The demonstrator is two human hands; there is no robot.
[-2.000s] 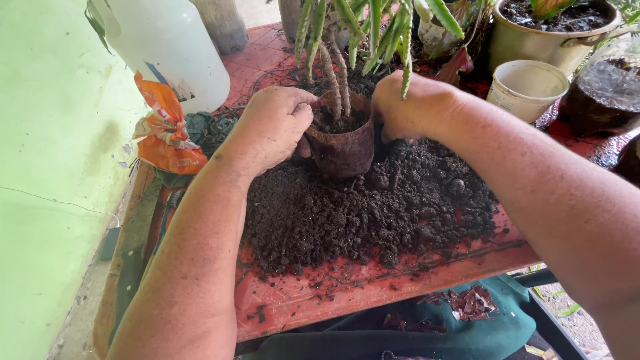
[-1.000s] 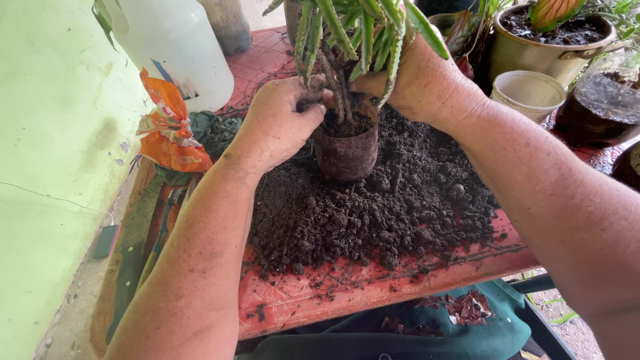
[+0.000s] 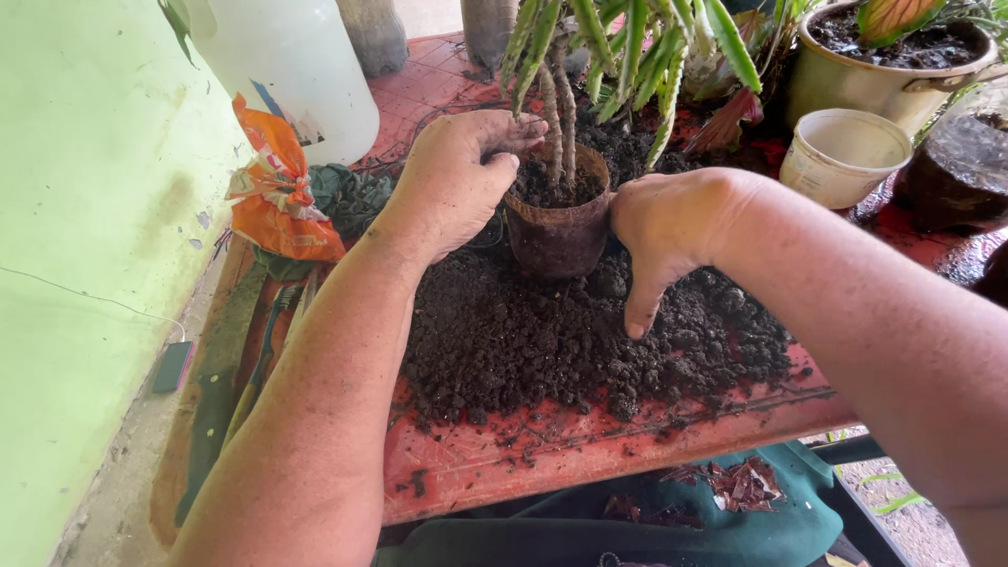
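A small brown pot stands on loose dark soil, holding soil and a plant with thick bare stems and long green, toothed leaves. At the pot's upper left, my left hand is beside the stems, fingers bent over the rim; whether it touches them cannot be told. Against or close to the pot's right side is my right hand, thumb pointing down over the soil and other fingers largely hidden behind the palm. Nothing is seen held in either hand.
Left of the pot are an orange plastic bag, a white plastic jug, a black-handled knife and a toothbrush. A white plastic cup and a metal pot stand right. The red table's edge is near my lap.
Both hands have come away from the stems, where they were one second ago. My right hand has moved down to the pot's right side, its thumb now spread over the soil.
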